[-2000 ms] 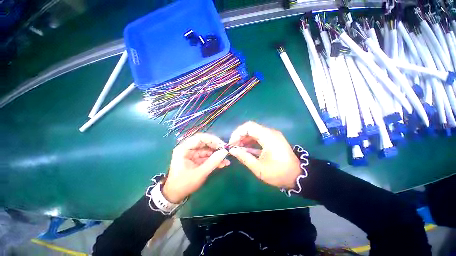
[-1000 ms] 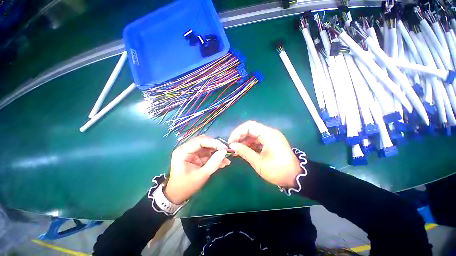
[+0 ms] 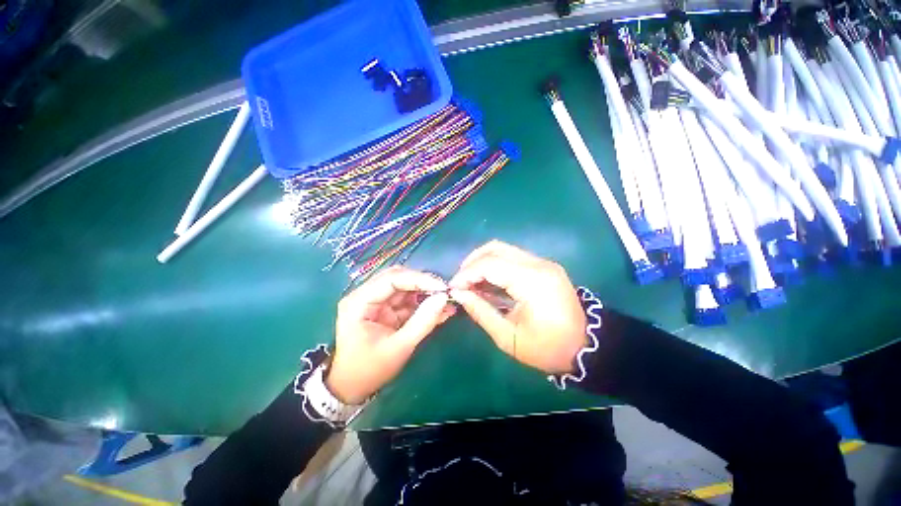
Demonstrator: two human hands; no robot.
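Observation:
My left hand (image 3: 386, 321) and my right hand (image 3: 521, 311) meet at the fingertips low in the middle of the view, above the green mat. Between the pinched fingertips is a small dark piece with thin wires (image 3: 450, 292). It is mostly covered by the fingers, so its exact shape and how the wires sit in it cannot be told. Both thumbs and index fingers press on it from either side.
A blue parts tray (image 3: 321, 94) holds dark housings (image 3: 412, 91). Unsleeved wire harnesses (image 3: 380, 178) lie below it. Two white sleeves (image 3: 212, 170) lie left. One sleeved harness (image 3: 596, 183) lies right of centre. A large heap of finished harnesses (image 3: 731, 163) fills the right.
The fingertips have shifted slightly around the small piece, and less of the wires shows between them than a second ago. Nothing else has visibly moved.

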